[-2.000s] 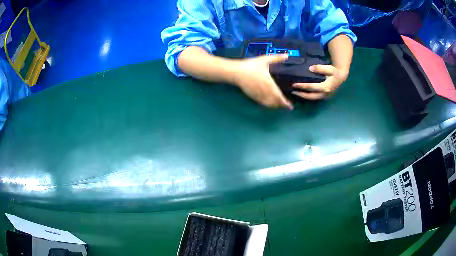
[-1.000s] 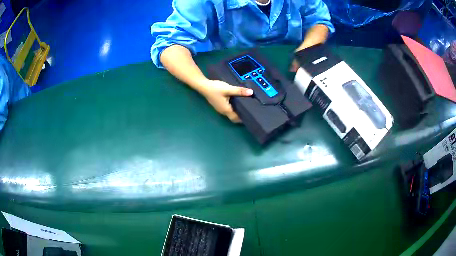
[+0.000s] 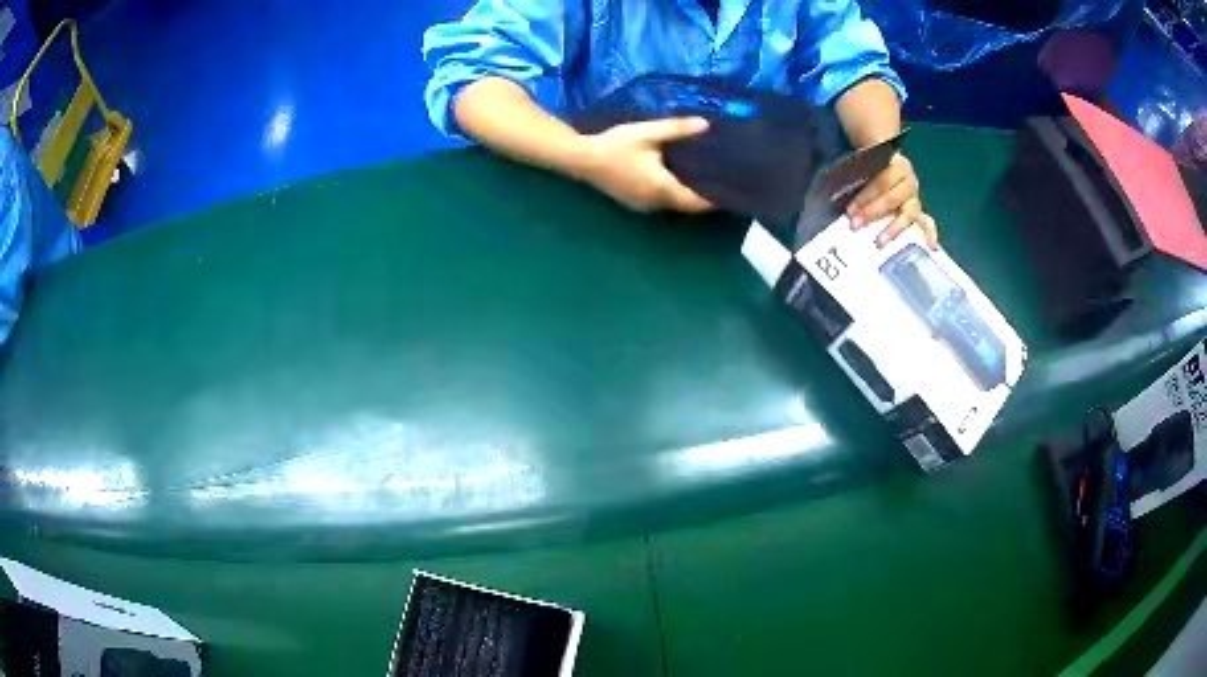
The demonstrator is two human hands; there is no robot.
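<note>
Neither of my hands is in view. Nearest me, an open box [image 3: 483,637] with dark foam inside is cut off by the bottom edge. A white and black retail box [image 3: 126,648] with a raised white flap lies at the bottom left. A black tester with blue trim [image 3: 1109,509] lies at the right beside a "BT" box [image 3: 1170,443]. Across the bench, another person in a light blue smock holds a black foam insert [image 3: 748,152] against the open end of a retail box [image 3: 927,331]. The blue-trimmed tester shows dimly on the insert.
The dark green bench [image 3: 331,344] curves across the view, with the green belt [image 3: 741,582] along my side. Black foam blocks [image 3: 1072,218] and a salmon sheet [image 3: 1145,179] stand at the right. A yellow frame [image 3: 86,159] stands at the far left, near another person's blue sleeve.
The other person's foam insert moved out from under their chest, then back up to the retail box, whose end flap now stands open. The items on the belt shifted left.
</note>
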